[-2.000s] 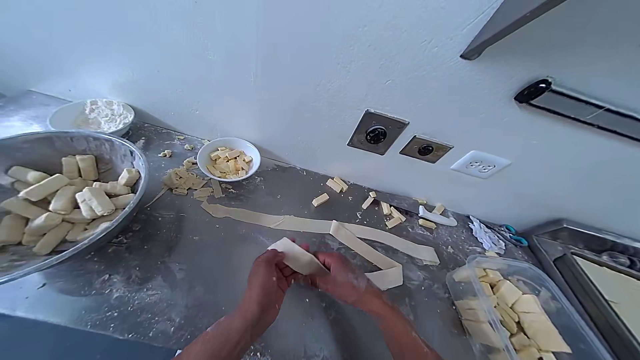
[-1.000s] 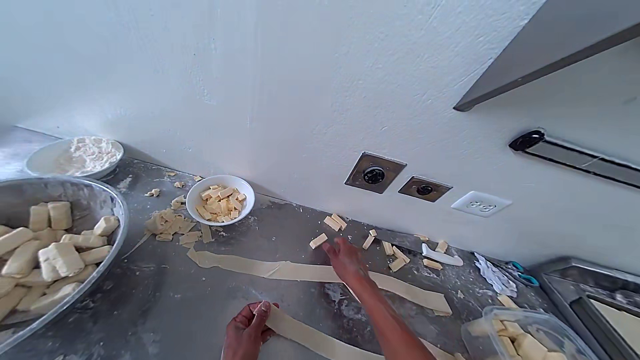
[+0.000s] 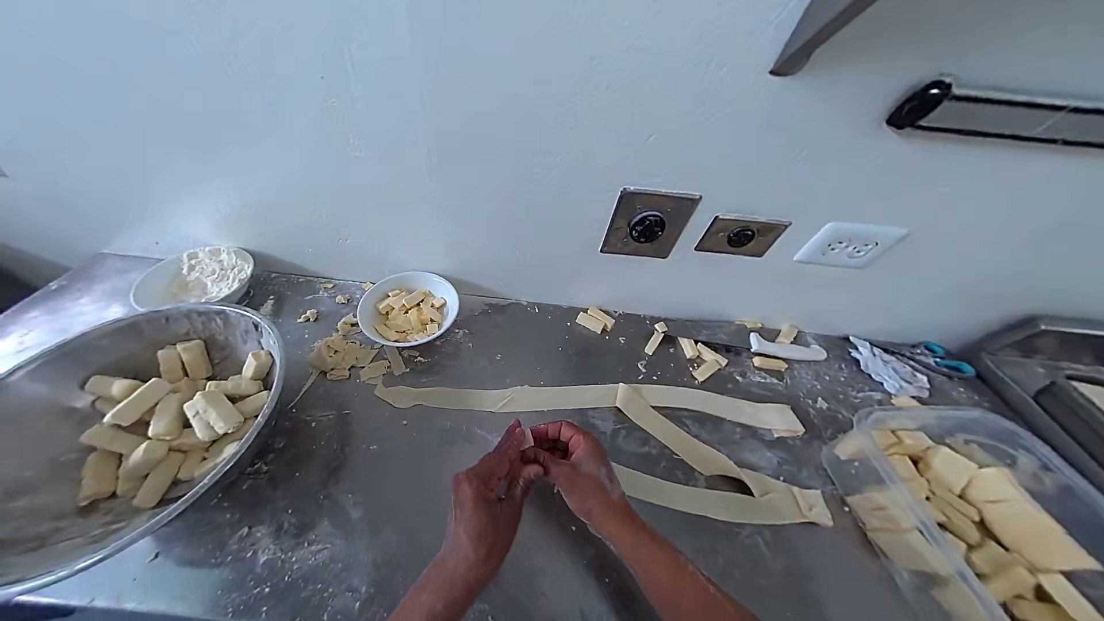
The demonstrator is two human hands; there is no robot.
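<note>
My left hand (image 3: 490,496) and my right hand (image 3: 576,470) meet over the middle of the metal counter, fingertips pinched together on a small pale piece (image 3: 528,439), mostly hidden by the fingers. Just right of my right hand lies a folded dough strip (image 3: 707,503); whether it runs into my fingers is hidden. One length of it slants up to a long flat dough strip (image 3: 552,398) beyond my hands. Several cheese-like sticks (image 3: 654,341) are scattered near the wall. A white bowl (image 3: 369,310) holds similar cut pieces, with thin dough scraps (image 3: 338,355) beside it.
A large metal bowl (image 3: 269,392) of stubby dough-wrapped pieces stands left, a bowl of white flour-like powder (image 3: 155,289) behind it. At right are a plastic tub (image 3: 841,483) of dough pieces, a white-handled tool (image 3: 787,348), crumpled wrap (image 3: 888,366) and scissors (image 3: 949,364). Outlets (image 3: 647,226) are on the wall.
My right hand has come back from the sticks near the wall to meet my left hand. My left hand, earlier holding the near strip's end, is now raised farther from the counter's front edge.
</note>
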